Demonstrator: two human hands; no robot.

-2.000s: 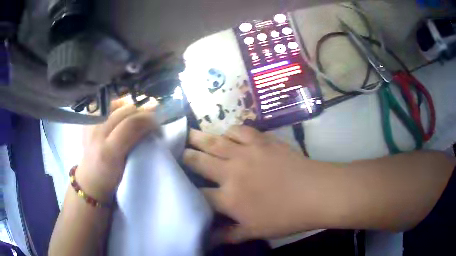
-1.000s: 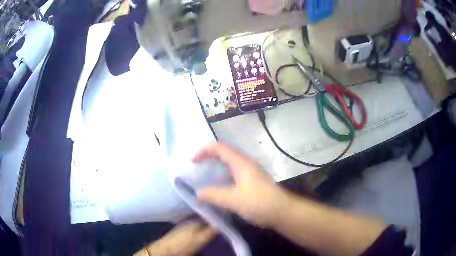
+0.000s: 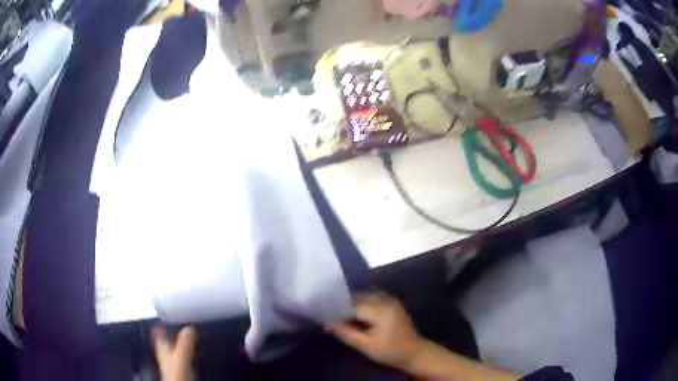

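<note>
A pale panel [image 3: 290, 245] with a dark strip along its right side lies over the white machine table [image 3: 416, 201] and hangs past its front edge. Its left part is washed out by glare. My right hand [image 3: 379, 327] pinches the panel's lower right corner at the front edge. My left hand [image 3: 175, 353] is at the bottom, below the table's front edge, partly cut off. Two fingers stand apart near the pale cloth; whether it touches any cloth cannot be told.
A lit smartphone [image 3: 369, 108] with a black cable [image 3: 424, 212] lies beside the needle area. Scissors [image 3: 494, 160] with red and green handles lie right of it, near a small white box [image 3: 522, 73]. Dark cloth [image 3: 70, 193] lies at left. Pale cloth [image 3: 550, 298] is at lower right.
The view has pulled back from the needle area. Both hands have come away from there to the table's front edge. My right hand has moved down with the panel's corner, and the panel lies flatter.
</note>
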